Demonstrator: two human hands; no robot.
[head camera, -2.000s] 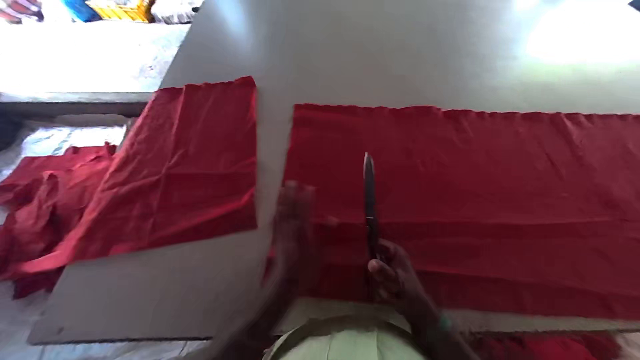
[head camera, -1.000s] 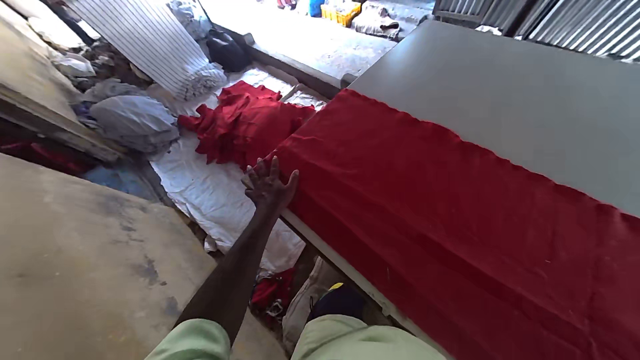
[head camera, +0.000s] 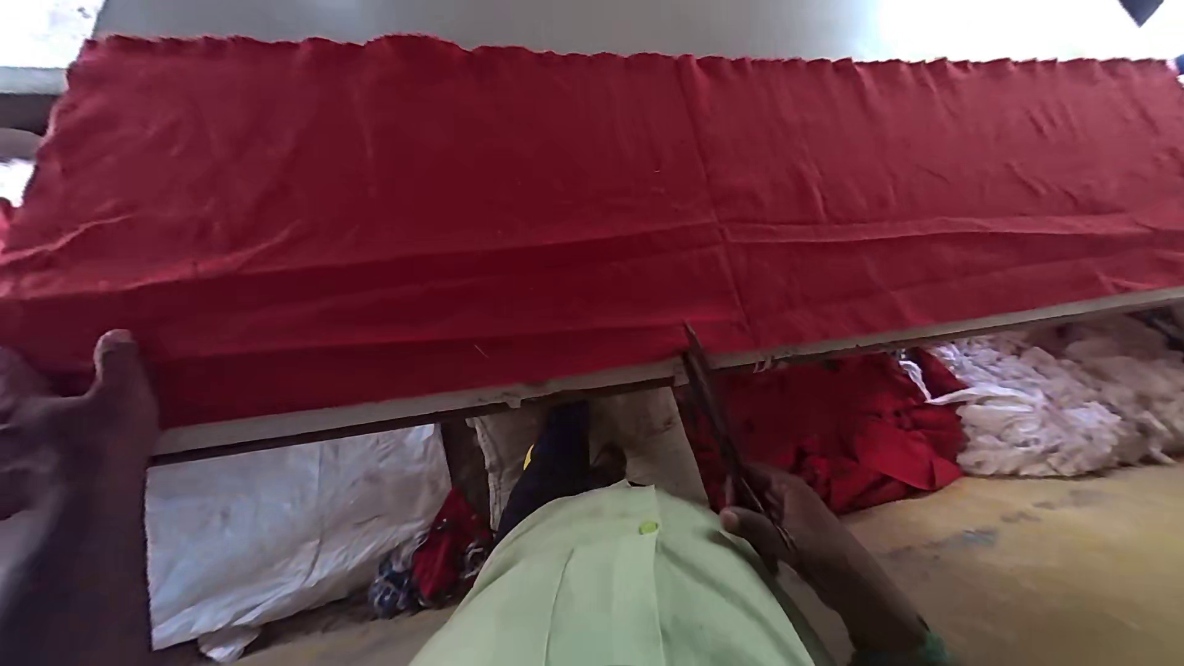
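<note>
Red cloth (head camera: 416, 203) lies spread along the table, its far edge wavy and a crease running across it. My left hand (head camera: 79, 425) is at the cloth's near left corner, fingers apart, partly cut off by the frame; whether it presses on the cloth is unclear. In my right hand (head camera: 772, 518) are dark metal scissors (head camera: 710, 407), blades together and pointing up at the table's front edge, the tip by the cloth's near edge.
The table's front edge (head camera: 416, 407) runs across the view. Below it are a white sheet (head camera: 287, 527), a heap of red cloth (head camera: 860, 435) and a pile of white cloth (head camera: 1054, 398). The grey tabletop (head camera: 601, 23) shows beyond the cloth.
The view has swung left and back. Two seconds ago a separate red piece lay left of the main cloth on the table; now the main cloth reaches the table's left end.
</note>
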